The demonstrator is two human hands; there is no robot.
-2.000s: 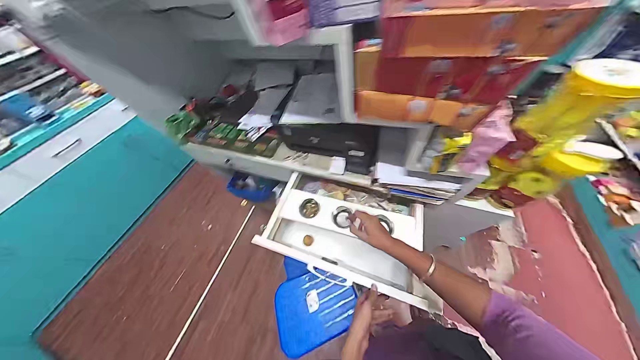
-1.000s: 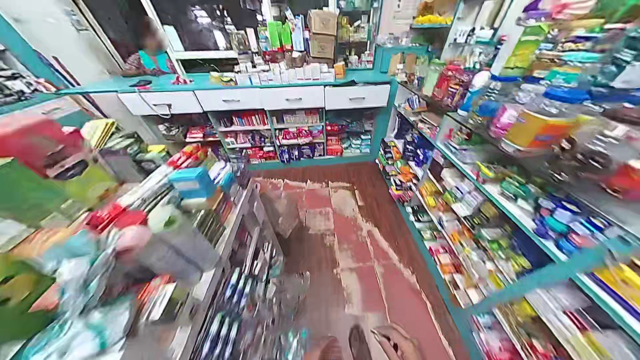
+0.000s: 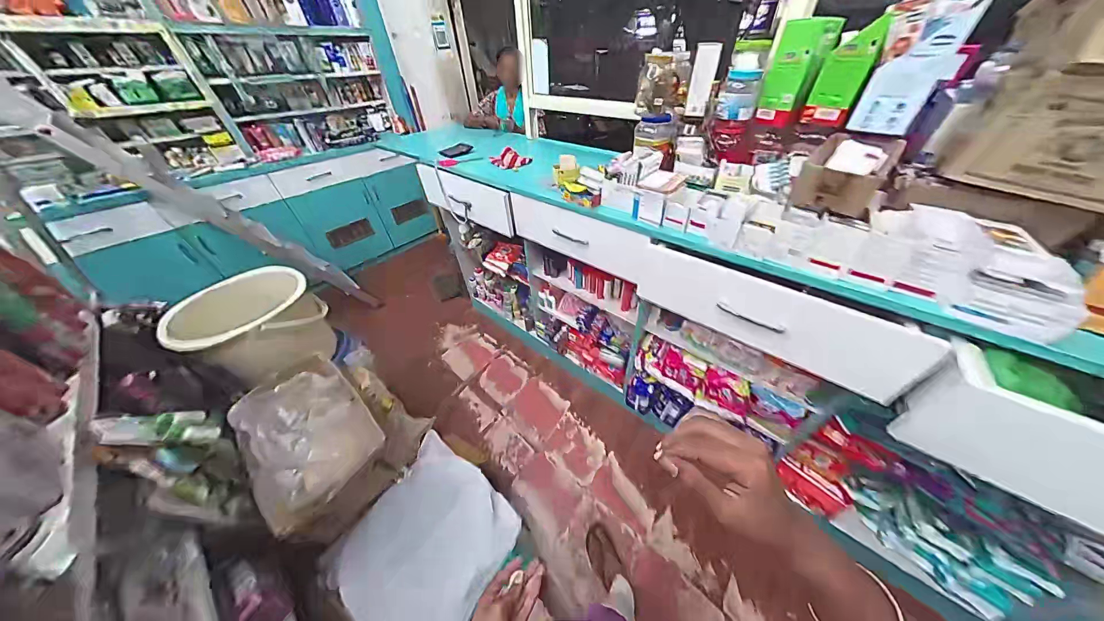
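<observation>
My right hand [image 3: 716, 470] is raised over the floor at the lower right, its thumb and fingertips close together. A small pale spot shows at the fingertips; whether it is a nail or a held thing I cannot tell. At the bottom edge, my left hand [image 3: 511, 593] has curled fingers beside a white sack [image 3: 427, 543]. A small pale roundish thing [image 3: 515, 579] shows at its fingers, too blurred to name. Beyond my right hand are shelves of packets [image 3: 699, 371] under the counter with white drawers [image 3: 776, 323].
A teal counter [image 3: 526, 177] holds jars, small boxes and cartons. At its far end is a person [image 3: 509, 90]. A pale bucket [image 3: 250, 328], a carton with plastic [image 3: 306, 440] and a metal ladder [image 3: 216, 211] stand left. An open drawer [image 3: 1018, 440] juts out at right.
Two seconds ago my right hand was in an open drawer with small round bowls, my left at its front. Both are away from it now. The view has swung strongly to the counter.
</observation>
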